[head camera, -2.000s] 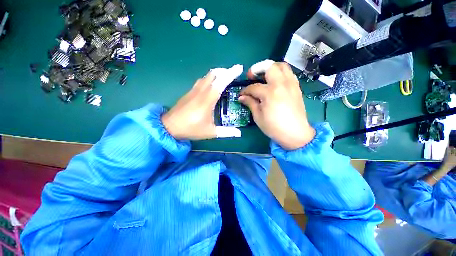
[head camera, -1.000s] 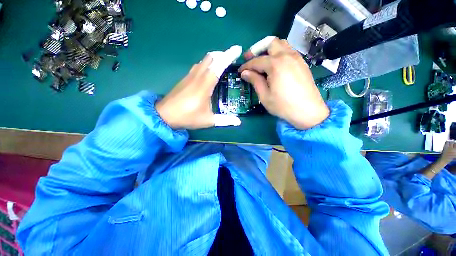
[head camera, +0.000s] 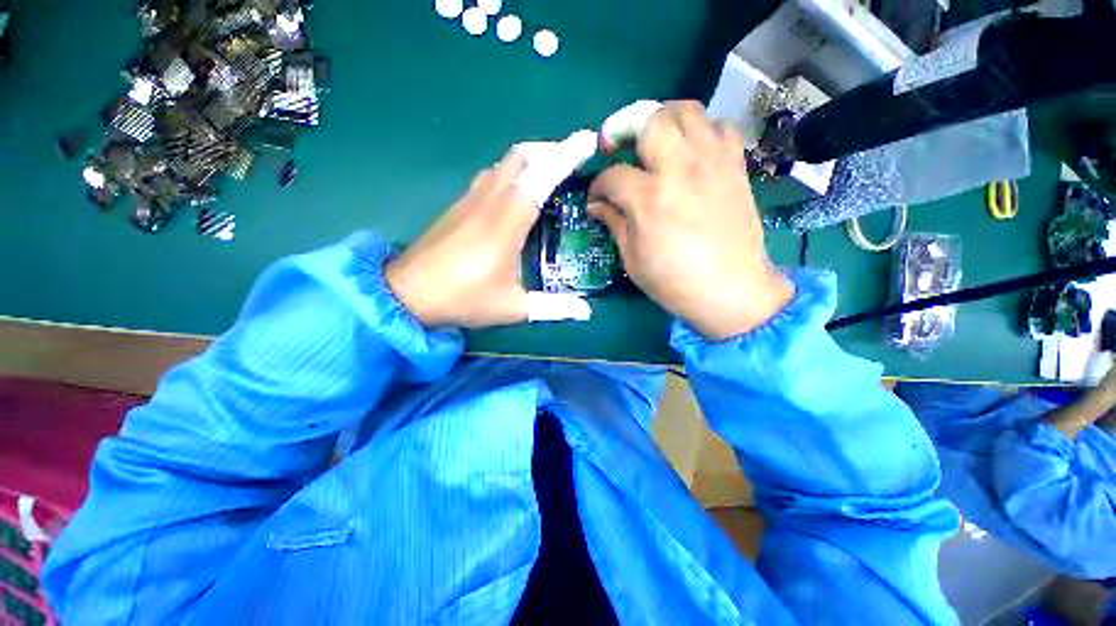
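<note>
A black housing with a green circuit board (head camera: 580, 251) lies on the green mat in front of me. My left hand (head camera: 480, 245) grips it from the left, with white finger cots on the thumb and fingers at its near and far edges. My right hand (head camera: 688, 214) is over its right side, fingers bent and fingertips at the upper right of the board; a white cot covers one finger. Whether the right fingertips hold a small part is hidden. The black electric screwdriver (head camera: 900, 104) is at the right, held by neither hand.
A pile of metal pieces (head camera: 208, 104) lies at left, white discs (head camera: 508, 27) at the far side. At right are a white feeder box (head camera: 802, 55), bubble-wrap bag (head camera: 906, 171), clear parts tray (head camera: 926, 291), yellow-handled tool (head camera: 1002, 198) and black cable (head camera: 967, 294). Another worker's sleeve (head camera: 1040, 489) shows lower right.
The view has shifted slightly. My left hand still holds the housing. My right hand stays over the board, its fingertips shifting a little around the upper right part.
</note>
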